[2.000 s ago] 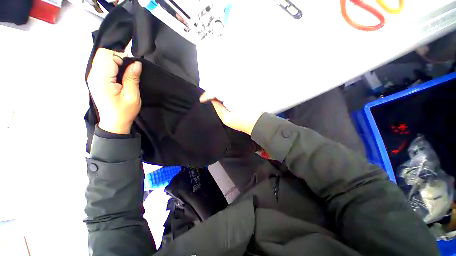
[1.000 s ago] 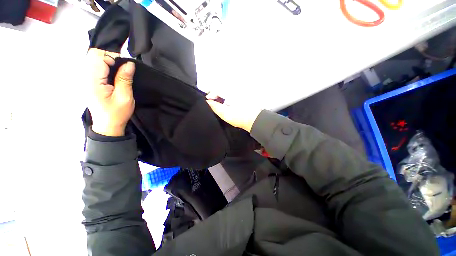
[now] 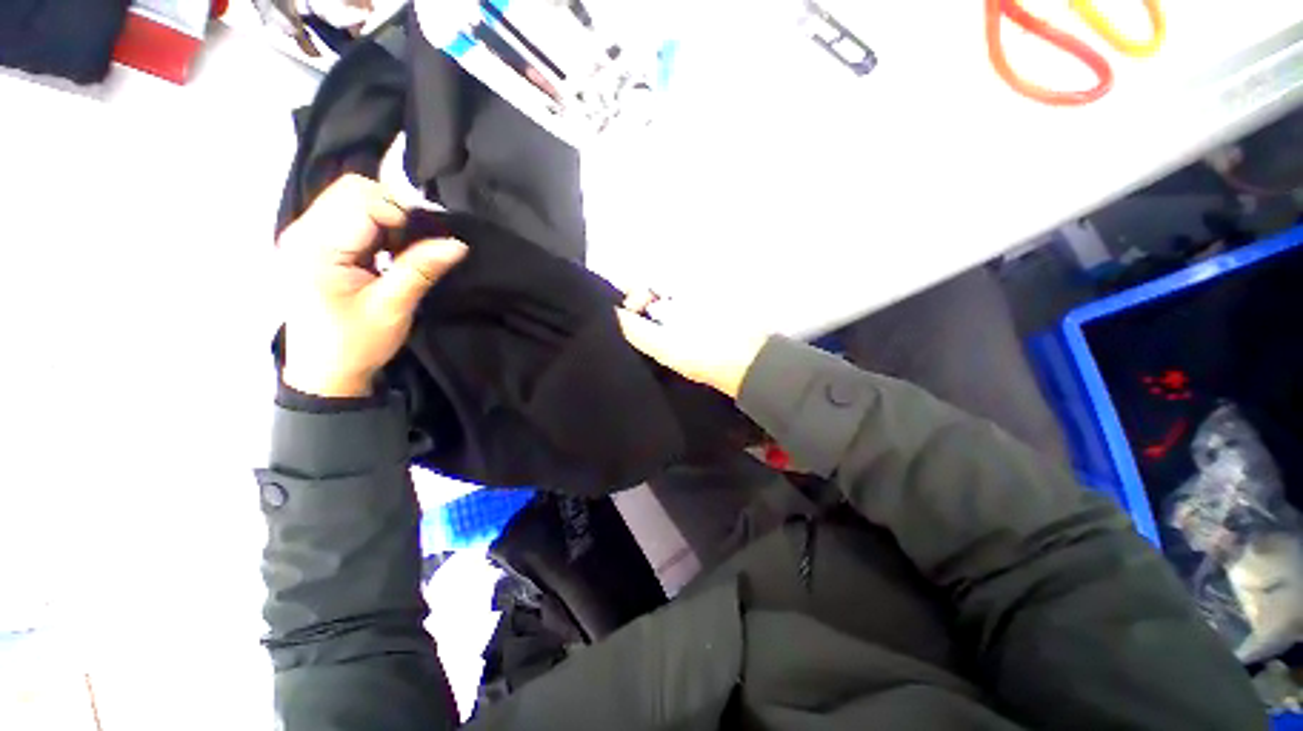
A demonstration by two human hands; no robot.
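Note:
The black garment (image 3: 543, 371) hangs between my hands and over the table edge, its upper part lying on the white table. My left hand (image 3: 347, 286) is at its upper left edge, thumb and fingers pinching the cloth. My right hand (image 3: 686, 347) holds the garment's edge further right, its fingertips partly hidden behind the cloth. The edge between the two hands runs roughly straight, and the cloth hangs in soft folds below it.
Scissors with red and yellow loops (image 3: 1055, 72) and thread snips (image 3: 839, 39) lie on the white table (image 3: 800, 186). Small metal machine parts (image 3: 607, 86) are at the top. A blue crate (image 3: 1122, 407) with dark cloth and a clear bag is at right. Blue plastic (image 3: 479, 517) shows under the garment.
The whole view has shifted, so things sit slightly lower and further right. My left thumb has moved out further along the garment edge. Both hands stay on the cloth.

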